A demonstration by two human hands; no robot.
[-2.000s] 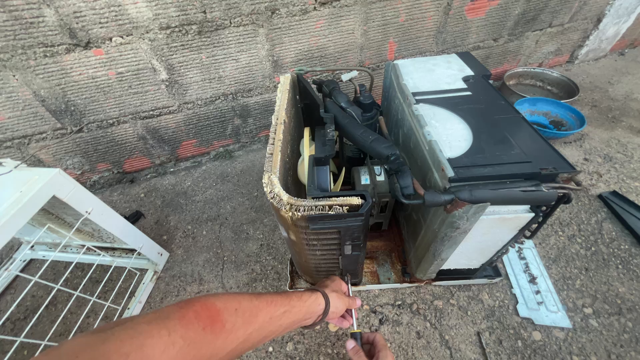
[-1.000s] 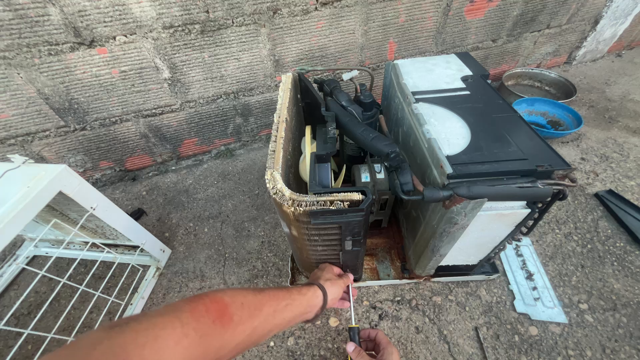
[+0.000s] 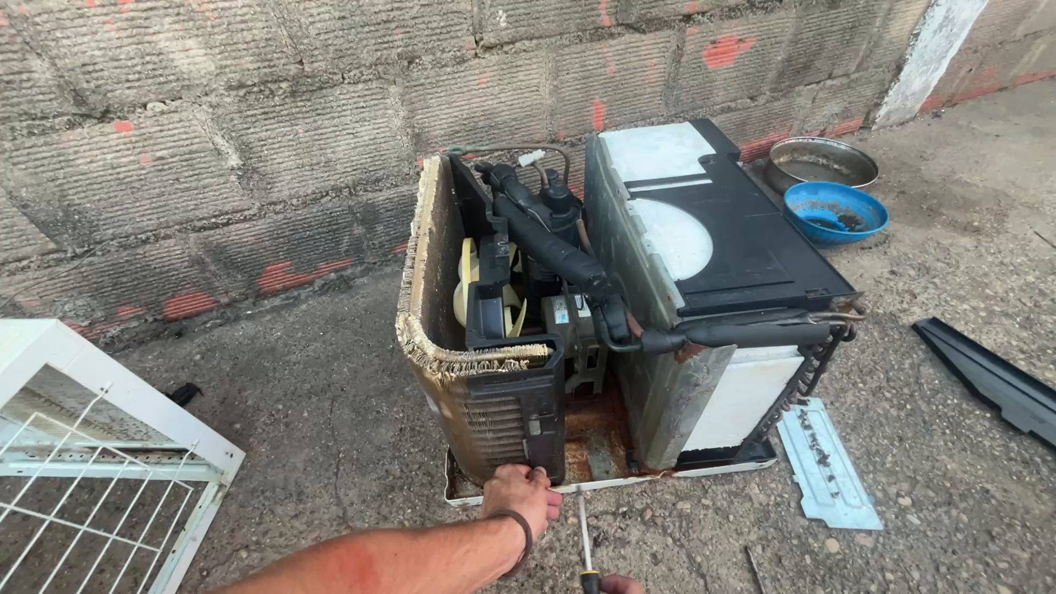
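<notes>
A partly dismantled air conditioner stands on a rusty metal base pan (image 3: 596, 441). At the lower front corner of its finned condenser coil (image 3: 487, 421), beside the black plastic fan housing (image 3: 540, 417), is my left hand (image 3: 521, 493), fingers curled against the base; what lies under the fingertips is hidden. My right hand (image 3: 620, 584), mostly cut off by the bottom edge, holds a screwdriver (image 3: 585, 536) with a black and yellow handle, its shaft upright just in front of the pan's lip. Black insulated pipes (image 3: 553, 252) cross above the fan motor (image 3: 569, 318).
A white metal casing with a wire grille (image 3: 99, 396) lies at left. At right are a blue bowl (image 3: 835, 216), a metal pan (image 3: 821, 165), a black plastic strip (image 3: 990, 379) and a light metal plate with screws on it (image 3: 827, 466). A block wall (image 3: 330, 148) stands behind.
The screwdriver and my right hand have moved down and away from the corner of the unit, where the shaft was two seconds ago. My left hand stays low at that corner.
</notes>
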